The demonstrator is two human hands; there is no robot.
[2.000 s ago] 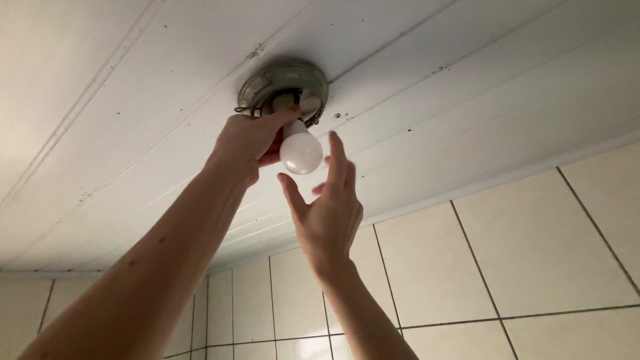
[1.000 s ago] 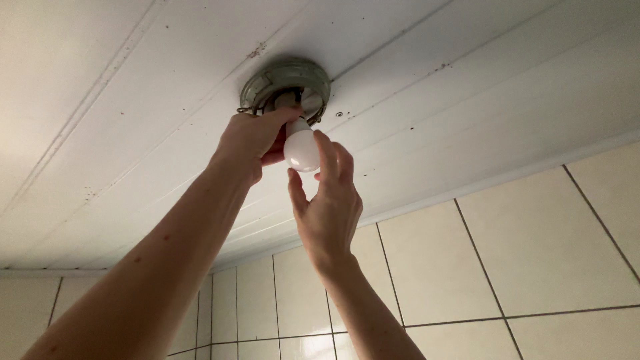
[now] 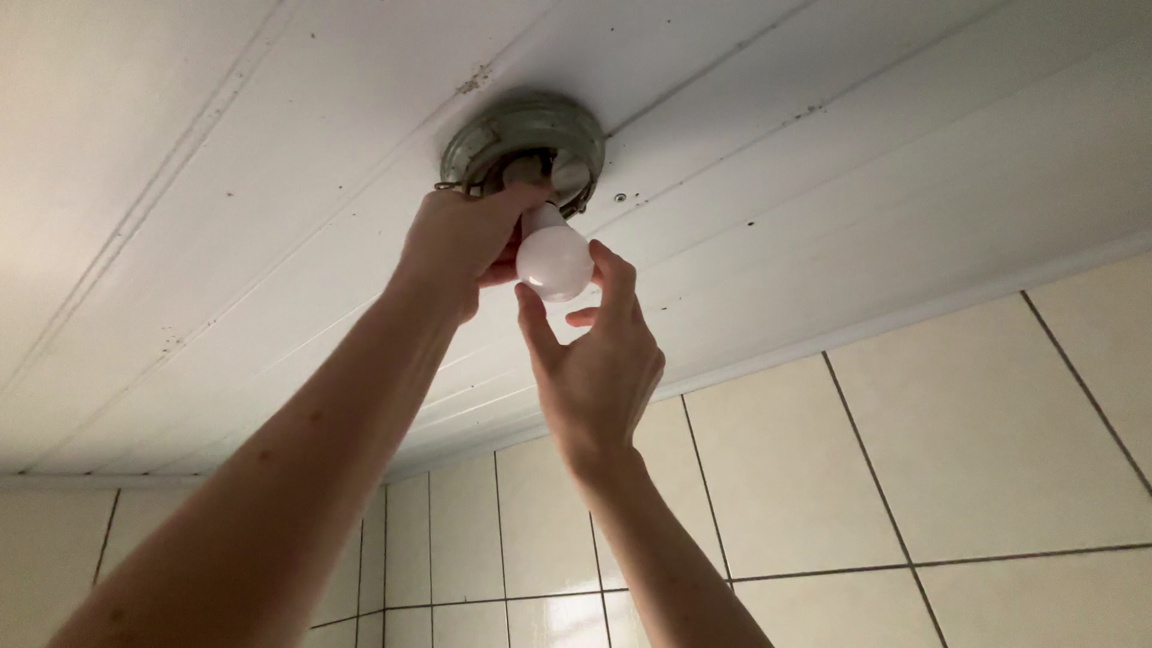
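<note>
A round, dull green ceiling light base (image 3: 526,126) is fixed overhead, its underside exposed. From it hangs a white light bulb (image 3: 555,263), globe downward. My left hand (image 3: 463,234) grips around the lamp socket (image 3: 525,169) at the bulb's neck; its thumb lies across the front, and its other fingers are partly hidden behind the bulb. My right hand (image 3: 598,346) is below and to the right, thumb and forefinger at the two sides of the globe. Whether those fingertips press on the glass is hard to tell.
White ceiling panels (image 3: 810,180) with long seams and dark specks surround the base. A small wire clip (image 3: 447,186) sticks out at the base's left edge. Cream wall tiles (image 3: 936,423) with dark joints meet the ceiling at the right and below.
Two seconds ago my right hand was spread just off the bulb; one second ago its fingers were closed in on the globe. Now they are at its lower sides. My left hand has stayed at the socket.
</note>
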